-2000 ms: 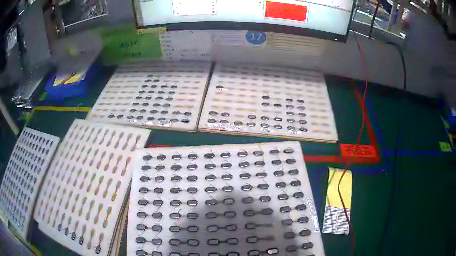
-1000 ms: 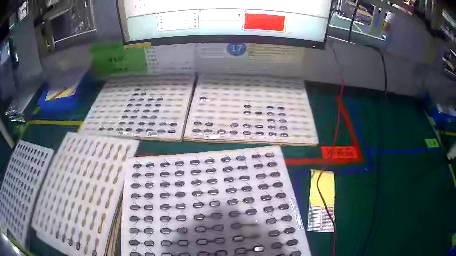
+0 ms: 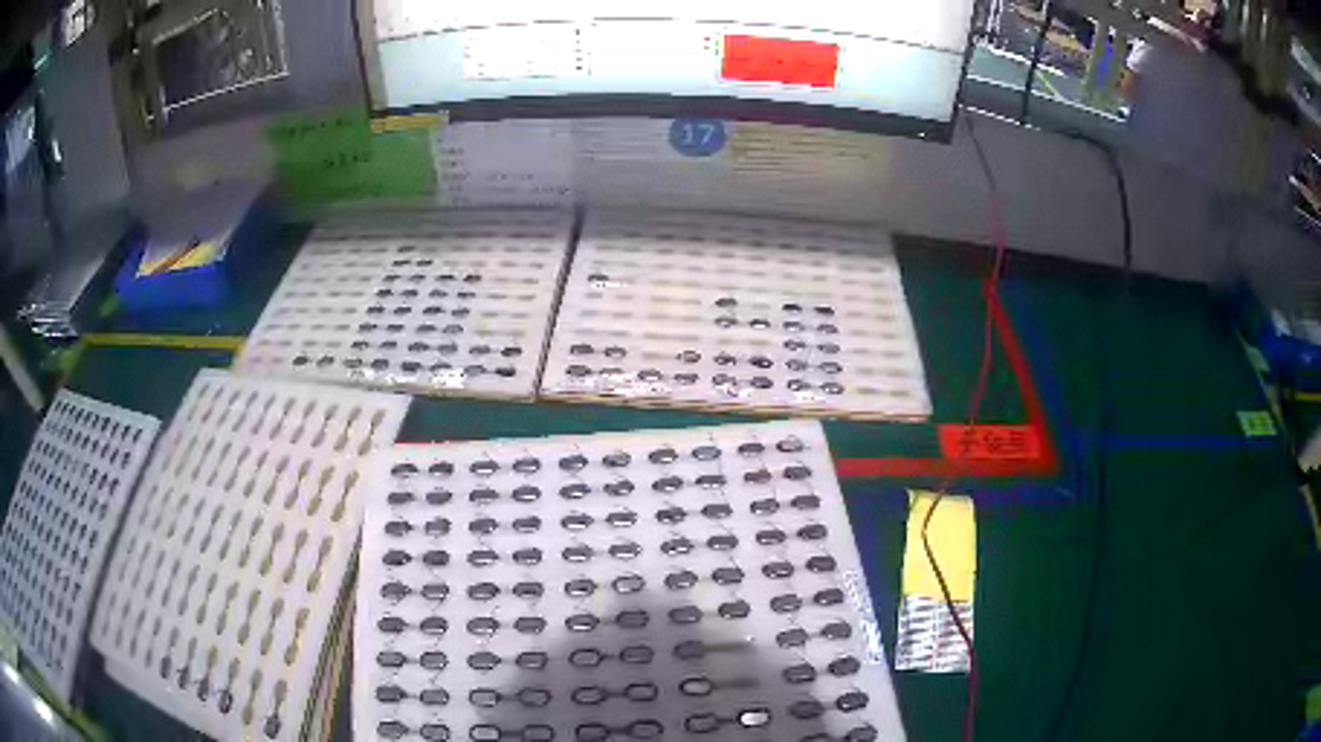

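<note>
Neither of my hands is in the picture. Nearest in front of me lies a large white parts board (image 3: 609, 565), cut off by the lower edge. It bears rows of dark oval outlines, many linked in pairs. A dark shadow falls on its lower middle, and one oval there shines brightly. At its left is a white tray with tan elongated shapes (image 3: 239, 536) and a few dark ovals along its lower part. A further white tray with dark marks (image 3: 73, 522) lies at the far left.
Two rear white boards (image 3: 435, 305) (image 3: 739, 312) lie below the screen (image 3: 667, 51). A yellow-and-white card (image 3: 939, 573) lies right of the main board. A red cable (image 3: 982, 377) crosses it. The red label (image 3: 994, 442) is beside red tape. A blue bin (image 3: 174, 276) stands rear left.
Since two seconds ago the view has shifted, so the boards and card sit further left in the picture and more of the screen shows. No board has visibly moved on the bench.
</note>
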